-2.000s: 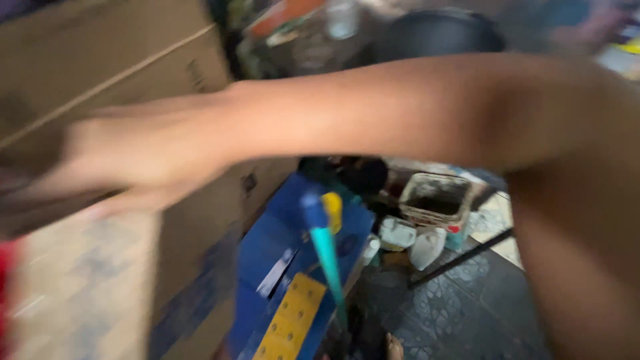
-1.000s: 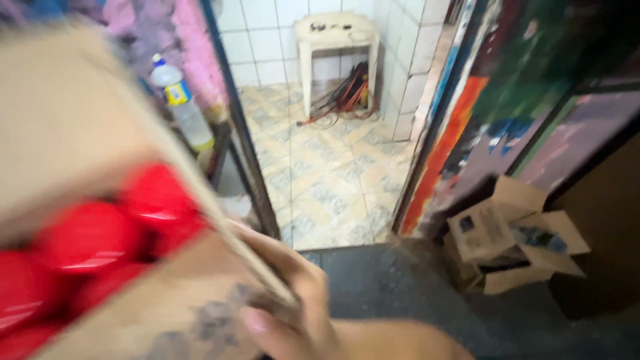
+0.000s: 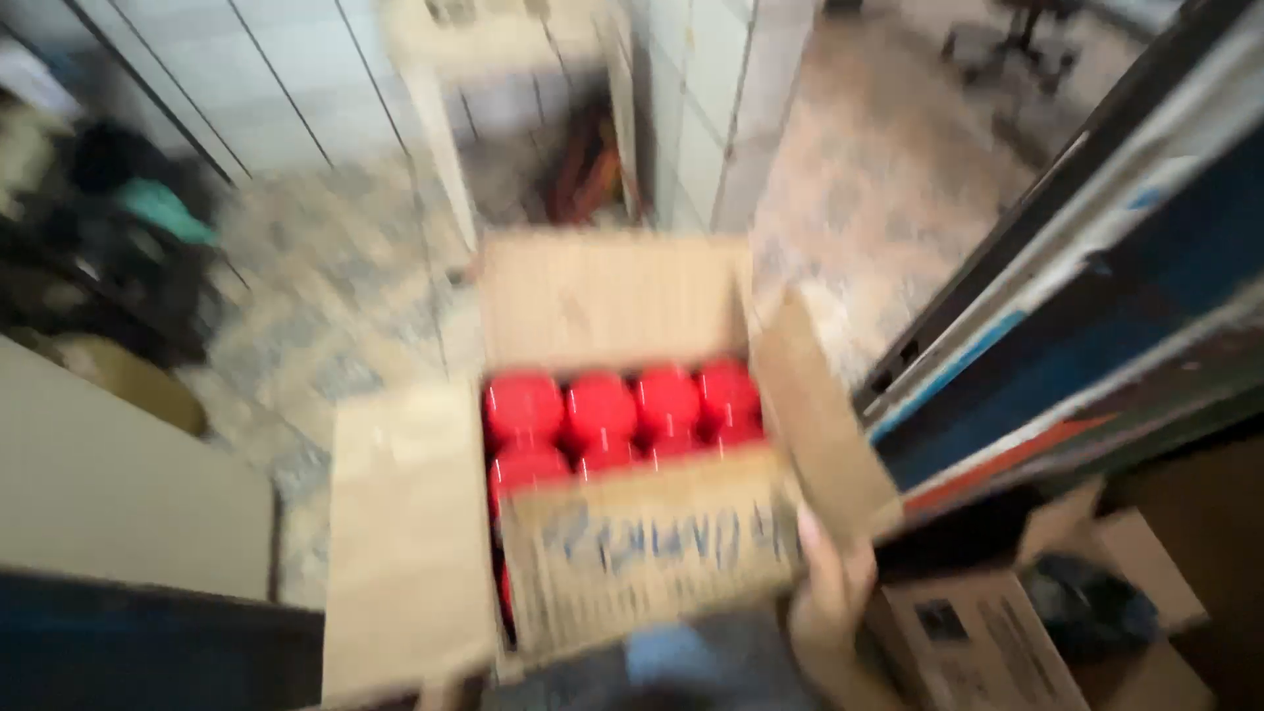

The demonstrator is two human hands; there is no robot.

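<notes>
An open cardboard box fills the middle of the view, its flaps spread out and the near flap bearing handwriting. Inside stand several shiny red round objects, packed in rows; whether they are lids or whole containers cannot be told. My right hand grips the box at its near right corner, thumb on the flap. Of my left hand only a small blurred part shows at the bottom edge, under the near left corner of the box; its fingers are hidden.
A pale plastic stool stands ahead on the patterned tile floor. A painted door frame runs along the right. At lower right sits another open cardboard box with dark contents. Dark clutter lies at the left.
The box of red objects, at the left one second ago, is now in the middle before me. The view has swung and moved nearer the doorway and stool.
</notes>
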